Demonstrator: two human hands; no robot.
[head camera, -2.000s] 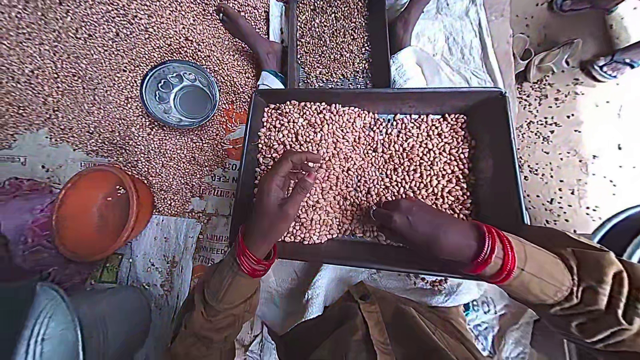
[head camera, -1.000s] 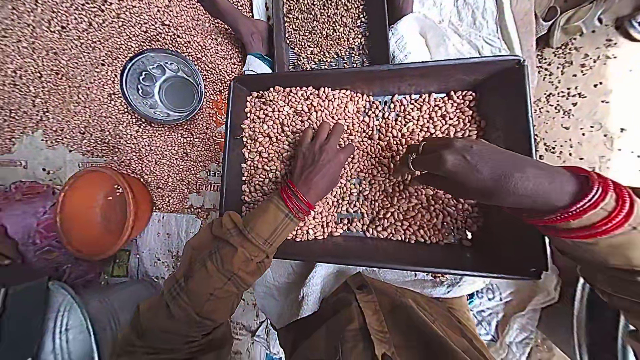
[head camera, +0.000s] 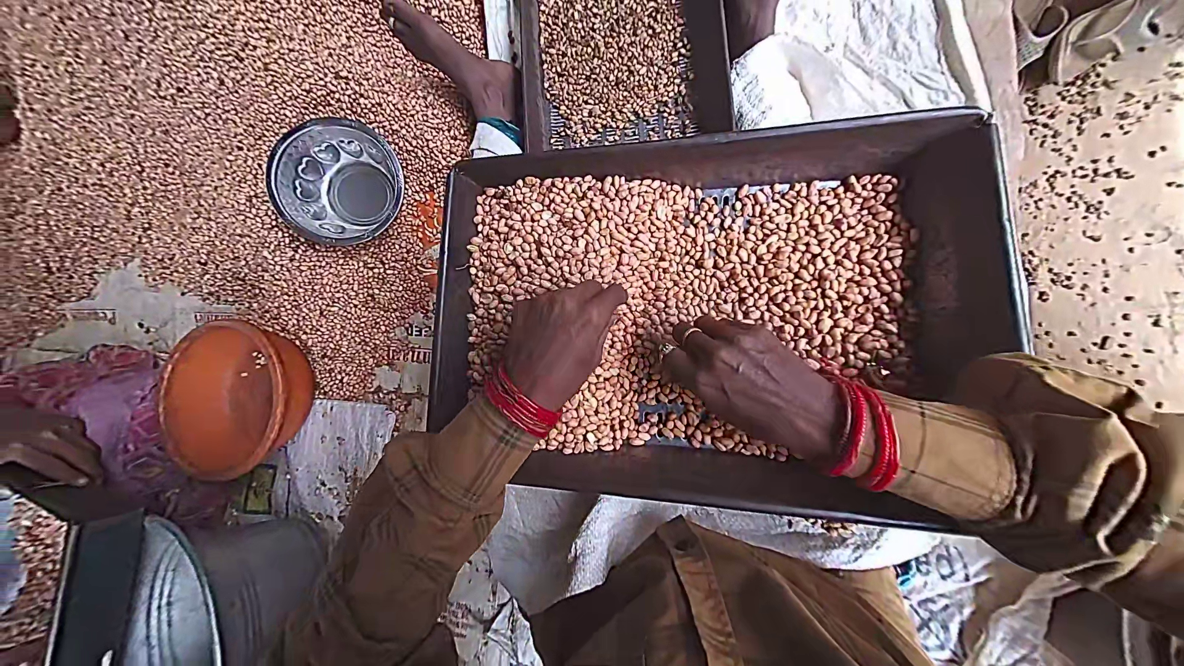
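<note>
A dark metal tray (head camera: 962, 240) with a slotted bottom holds a layer of shelled peanuts (head camera: 583, 222). My left hand (head camera: 562, 338) rests on the peanuts left of the tray's middle, its fingers curled down. Just right of it, my right hand (head camera: 749, 379) touches the peanuts with bent fingers and rings on them. Both wrists wear red bangles. The fingertips of both hands are hidden, so whether they hold any nuts cannot be told. Slots of the tray bottom show near my right hand and along the far edge.
Beyond the tray stands a second slotted tray (head camera: 720, 74) of nuts, with a person's bare feet beside it. At left, peanuts (head camera: 185, 139) cover the ground around a steel bowl (head camera: 335, 181). Orange plastic bowls (head camera: 222, 400) and another person's hand are at lower left.
My left hand has moved down from higher in the nuts and is more curled. My right hand has moved left and down, closer to it.
</note>
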